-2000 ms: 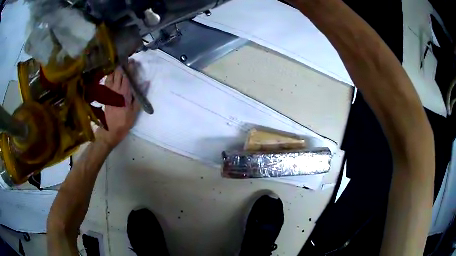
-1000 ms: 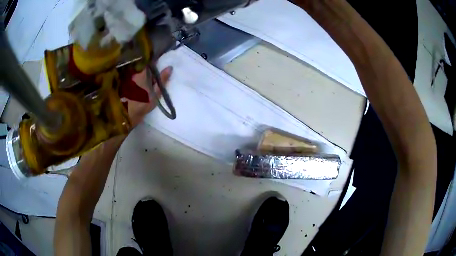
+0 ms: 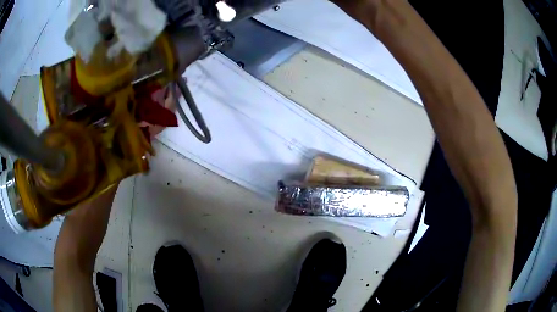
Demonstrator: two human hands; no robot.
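The dark metal cutting machine [image 3: 198,36] is cut off at the top, with its flat grey base plate [image 3: 262,46] at the edge of a white paper pattern [image 3: 244,134]. A yellow taped plug and socket [image 3: 79,146] with red strips hangs close to the camera. My left forearm [image 3: 85,250] runs up behind it, and the socket hides nearly all of my left hand. My right arm arches from the right up to the top edge; my right hand is out of the picture. A silver wrapped bar [image 3: 345,201] and a tan block [image 3: 342,172] lie side by side on the pattern.
Black cloth [image 3: 452,225] lies at the right, partly behind my right arm. Cream table surface [image 3: 214,237] shows around the pattern, with my black shoes [image 3: 177,274] on it. A pale cable loop [image 3: 192,116] hangs from the socket area. More white paper lies at the top and left.
Over two seconds the socket has swung right, then slightly back left. My left hand, visible flat on the paper earlier, is now nearly all hidden behind it. The bar and block stay on the pattern.
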